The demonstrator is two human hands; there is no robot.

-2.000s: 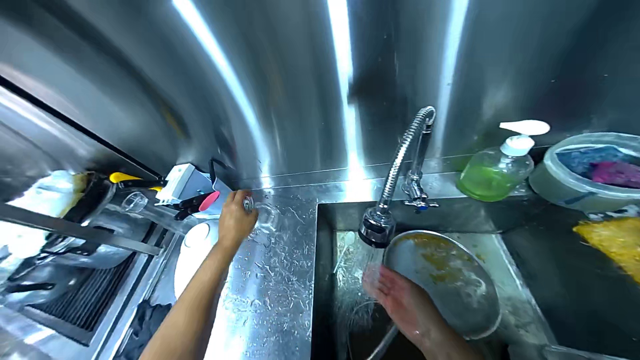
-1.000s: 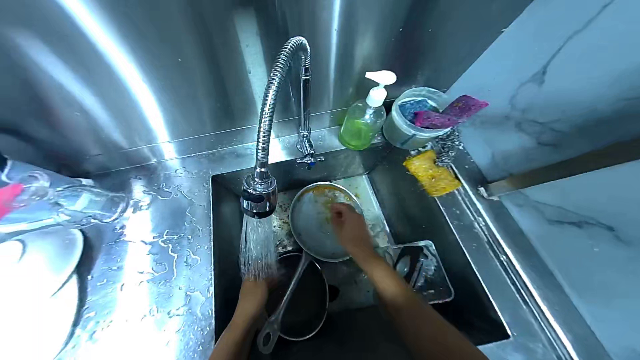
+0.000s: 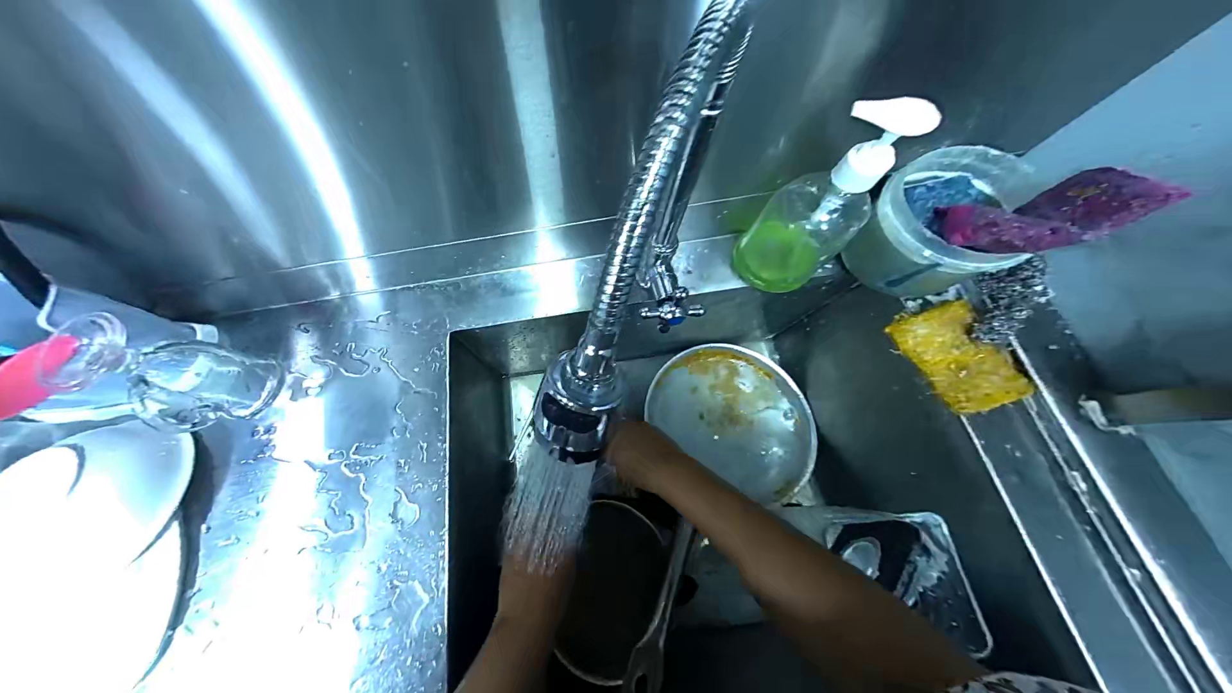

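Observation:
Water runs in a spray from the black and chrome spray head [image 3: 577,409] of a coiled spring faucet. My left hand [image 3: 541,558] is under that spray, blurred by the water; whether it holds anything cannot be told. My right hand [image 3: 630,454] reaches in beside the spray head, its fingers mostly hidden behind it. A round metal pan [image 3: 736,414] with orange-brown residue lies in the sink, right of my right hand. Below it, a dark pan [image 3: 611,597] sits between my forearms, with a long grey handle [image 3: 664,606] near it.
A rectangular tray [image 3: 962,587] lies at the sink's lower right. A green soap bottle [image 3: 784,250], a tub [image 3: 910,250] with a purple cloth, a yellow sponge [image 3: 958,356] and a steel scourer [image 3: 1011,294] line the edge. Glass bottles [image 3: 202,385] and white plates [image 3: 144,472] are at left.
My right hand has moved left from the round pan to beside the spray head. My left hand, on the left counter two seconds ago, is now under the water. The view has shifted.

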